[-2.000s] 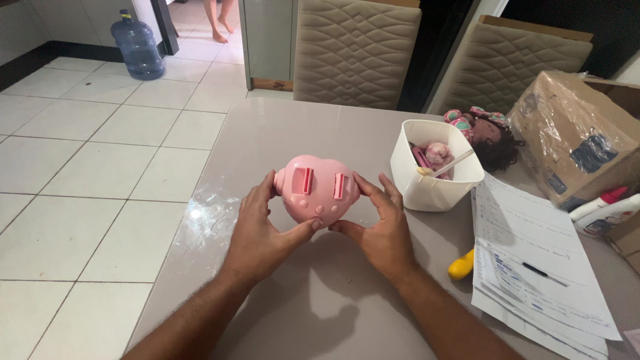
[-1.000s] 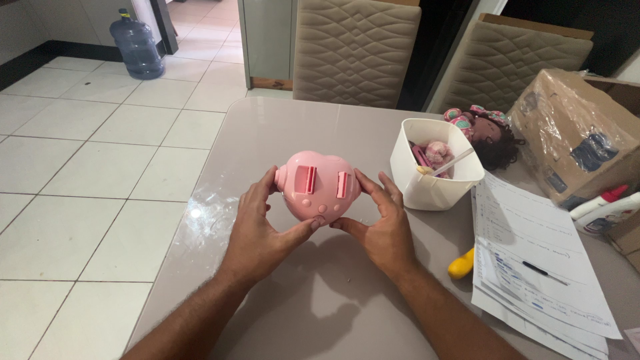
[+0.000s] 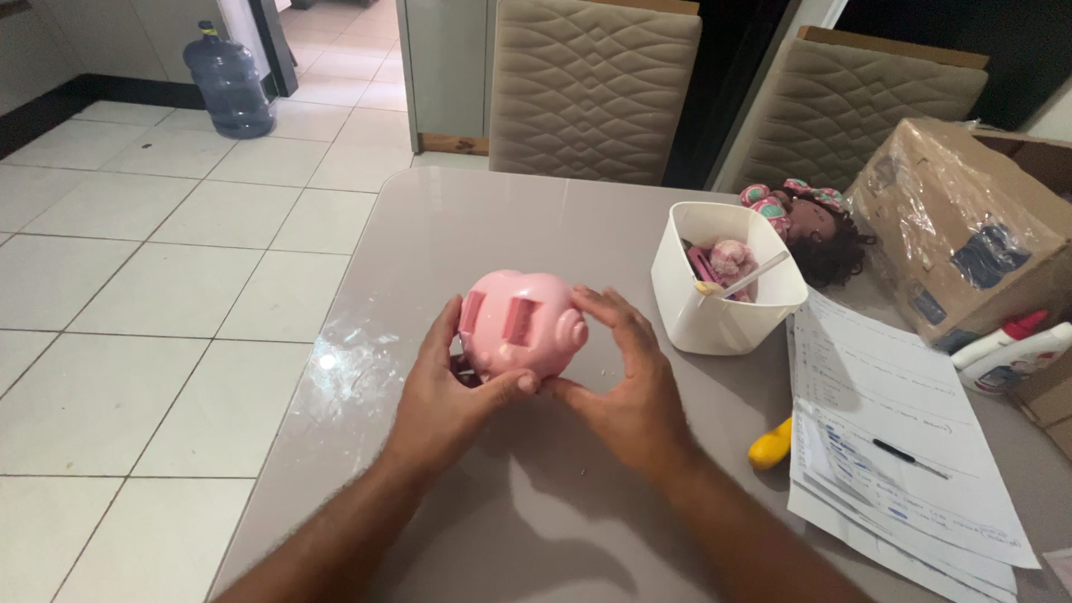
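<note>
A pink glossy plastic toy [image 3: 536,322], rounded, with two raised rectangular parts, small bumps and a round knob on its right side, is held over the table. My left hand [image 3: 452,394] grips its left side, thumb along the lower edge and the other fingers partly hidden behind it. My right hand [image 3: 628,385] is at its right, the thumb at the lower edge and the fingers curved near the knob; whether those fingertips touch it is unclear. What lies under the toy is hidden.
On the grey table [image 3: 469,218], a white plastic container [image 3: 720,318] holds assorted items. Behind it lies a doll [image 3: 812,226]. Handwritten sheets [image 3: 904,502] with a pen [image 3: 894,450], a yellow object [image 3: 770,445], glue bottles [image 3: 1017,356] and a cardboard box [image 3: 963,226] are at right.
The pink toy has been turned between my hands: its round knob was at the left and is now at the right. The feet seen in the doorway two seconds ago are out of view.
</note>
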